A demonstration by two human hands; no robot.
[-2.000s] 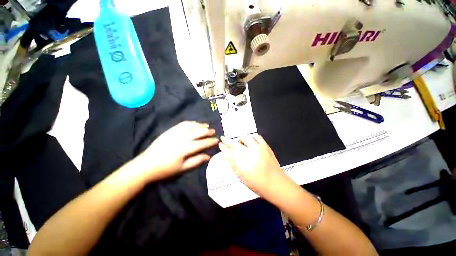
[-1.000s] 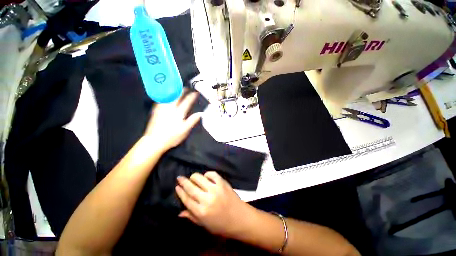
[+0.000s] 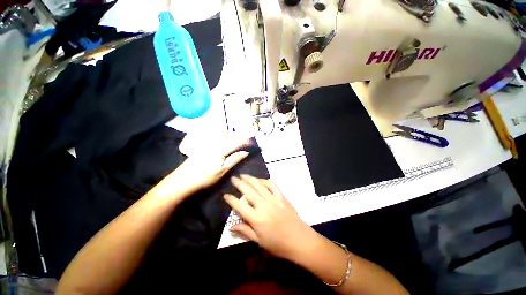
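Black fabric pieces (image 3: 132, 103) spread left of the needle and over the table's front edge. My left hand (image 3: 210, 161) lies on the black fabric just left of and in front of the presser foot (image 3: 285, 103), palm down. My right hand (image 3: 265, 213) is on the same fabric nearer the front edge, fingertips bent on it; whether it pinches the cloth is unclear. The needle plate (image 3: 268, 123) shows with no black cloth on it. A black rectangular panel (image 3: 346, 138) lies flat under the arm of the white sewing machine (image 3: 369, 34).
A blue sewing lamp (image 3: 181, 69) hangs over the fabric at upper left. Thread snips (image 3: 421, 136) and a yellow strip (image 3: 499, 127) lie at right. A ruler scale (image 3: 429, 167) runs along the table's front edge. Grey fabric (image 3: 455, 230) is below right.
The black fabric has come away from the needle and shifted left and forward. Both hands moved from beside the needle, apart, then closer together again. The view has shifted slightly.
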